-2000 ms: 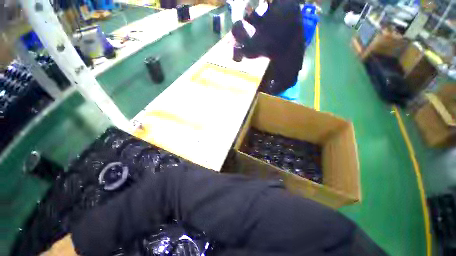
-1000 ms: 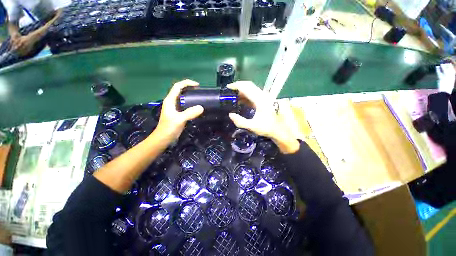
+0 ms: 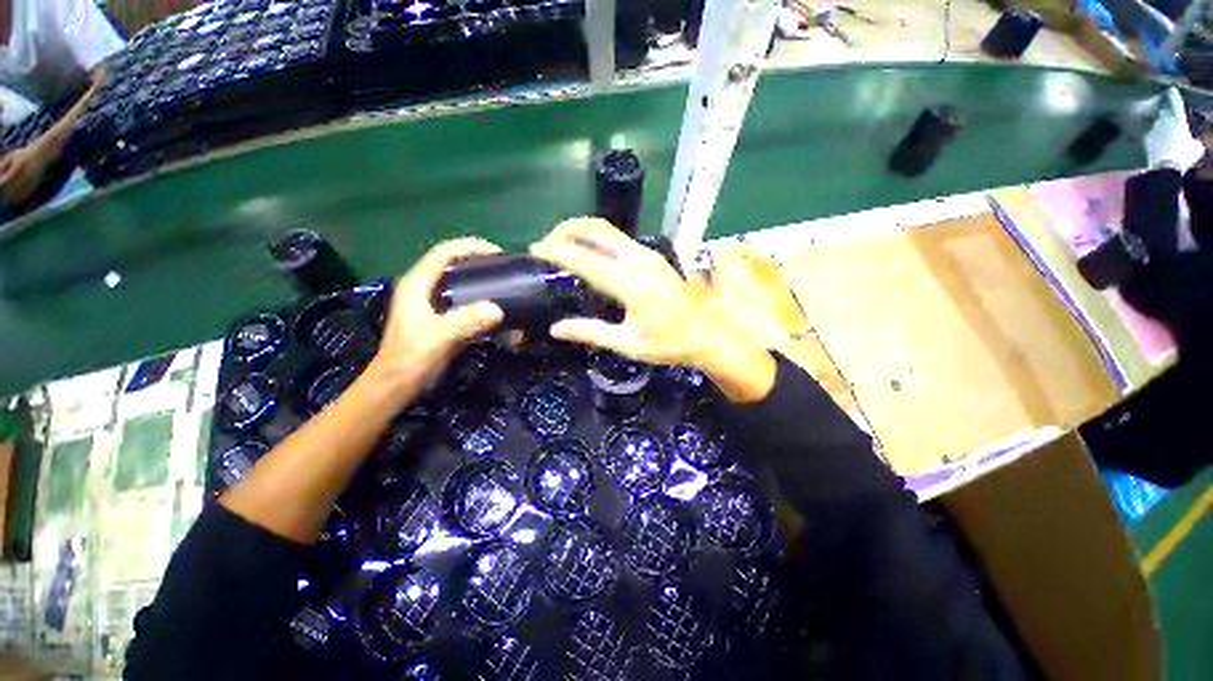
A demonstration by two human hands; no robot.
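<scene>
My left hand point(image 3: 435, 309) grips one end of a black cylinder point(image 3: 499, 290), held level above the far part of a glossy black blister tray point(image 3: 532, 532). My right hand point(image 3: 625, 299) is wrapped over the cylinder's other end, hiding much of it. The tray has rows of round pockets with crosshatched bottoms and strong glare. Another cylinder point(image 3: 619, 383) with a ringed end sits in the tray below my right hand. I wear dark long sleeves.
Cylinders stand on the green conveyor belt point(image 3: 439, 173) beyond the tray, with a white upright point(image 3: 718, 113) beside it. Cardboard sheet point(image 3: 931, 313) lies right, newspaper point(image 3: 113, 506) left. Stacked trays point(image 3: 226, 53) are across the belt. People's arms show at both sides.
The view has swung from the carton and floor back to the tray. Since one second ago, both hands still hold the cylinder, and my right hand has shifted further over it.
</scene>
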